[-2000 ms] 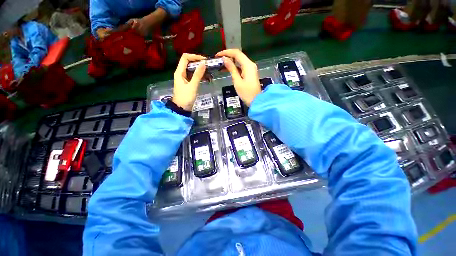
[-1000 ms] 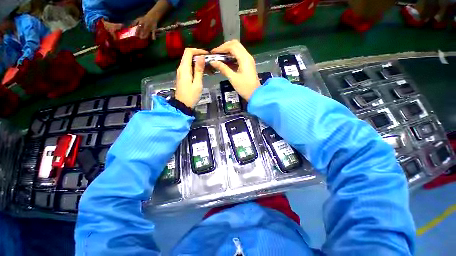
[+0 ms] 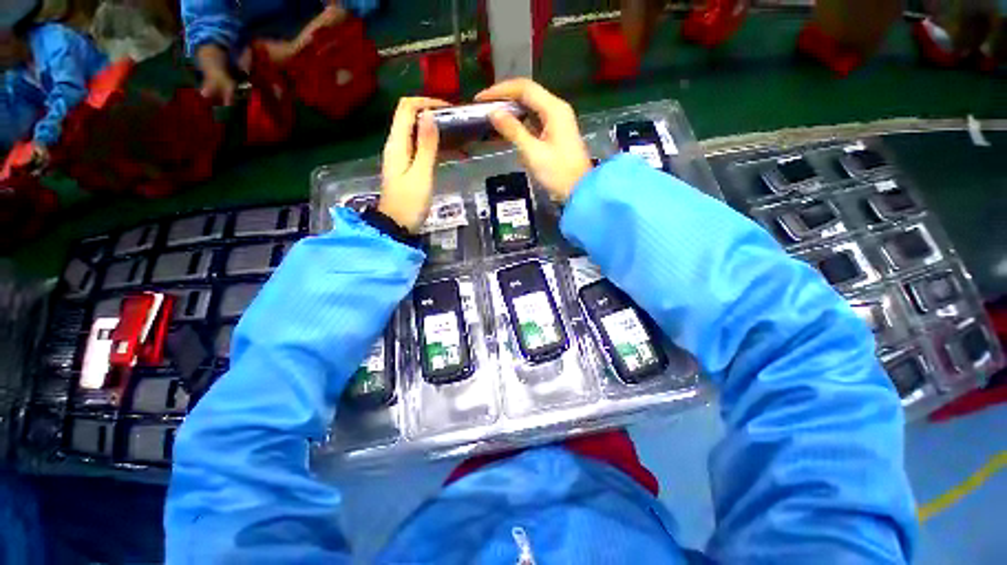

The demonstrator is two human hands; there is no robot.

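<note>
My left hand (image 3: 410,166) and my right hand (image 3: 546,135) hold a mobile phone (image 3: 475,113) between them by its two ends, above the back edge of the clear phone tray (image 3: 464,417). The phone is seen edge-on with a silver edge; its faces are mostly hidden. Several open-backed phones, such as one at the front middle (image 3: 532,312), lie in the tray with white labels and green areas showing. My right forearm hides part of the tray's right side. A black band is on my left wrist.
The black cover tray (image 3: 138,411) with grey covers is at left, with a red and white item (image 3: 137,331) on it. The second clear tray (image 3: 872,237) is at right. A grey post (image 3: 510,50) stands beyond my hands. Co-workers in blue sleeves handle red items across the green line.
The held phone has tilted and moved slightly up, with both hands still on it. My right hand has shifted a little right, uncovering more of the phone in the back row. A co-worker's hands opposite have moved.
</note>
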